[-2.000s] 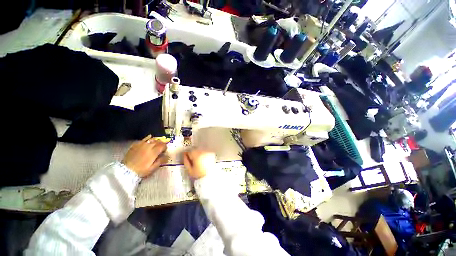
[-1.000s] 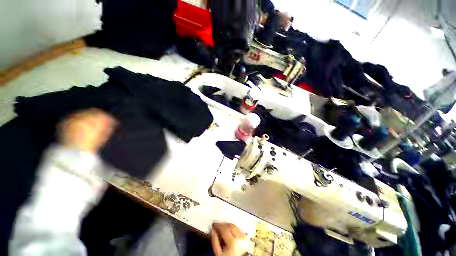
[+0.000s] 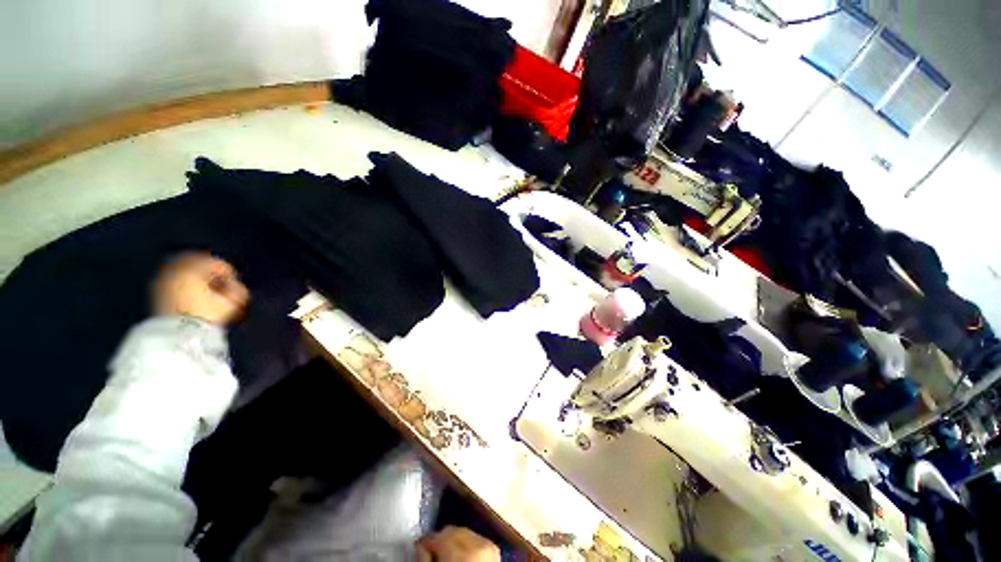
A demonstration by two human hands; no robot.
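Note:
Black garment panels [image 3: 340, 236] lie heaped on the left of the table, one longer panel [image 3: 467, 236] on top at the right side. My left hand [image 3: 201, 290] is on the black cloth, blurred, with fingers curled; whether it grips cloth cannot be told. My right hand [image 3: 461, 546] is at the bottom edge, mostly cut off, below the table's front edge. The cream-white sewing machine [image 3: 713, 439] stands to the right, its needle area away from both hands. A small dark piece [image 3: 569, 352] lies behind the machine head.
The whitish table has a chipped front edge [image 3: 401, 401]. A pink-and-white cone [image 3: 611, 315], a red can [image 3: 622, 267] and a white trough [image 3: 703, 294] with dark cloth are behind the machine. A red box [image 3: 540, 92] and black cloth stack [image 3: 434, 68] are farther back. Dark thread cones [image 3: 831, 366] stand right.
The view has swung further left. The dark piece that was near my left hand is no longer distinct; another long panel now lies on the heap's right. My right hand has moved lower, towards my lap.

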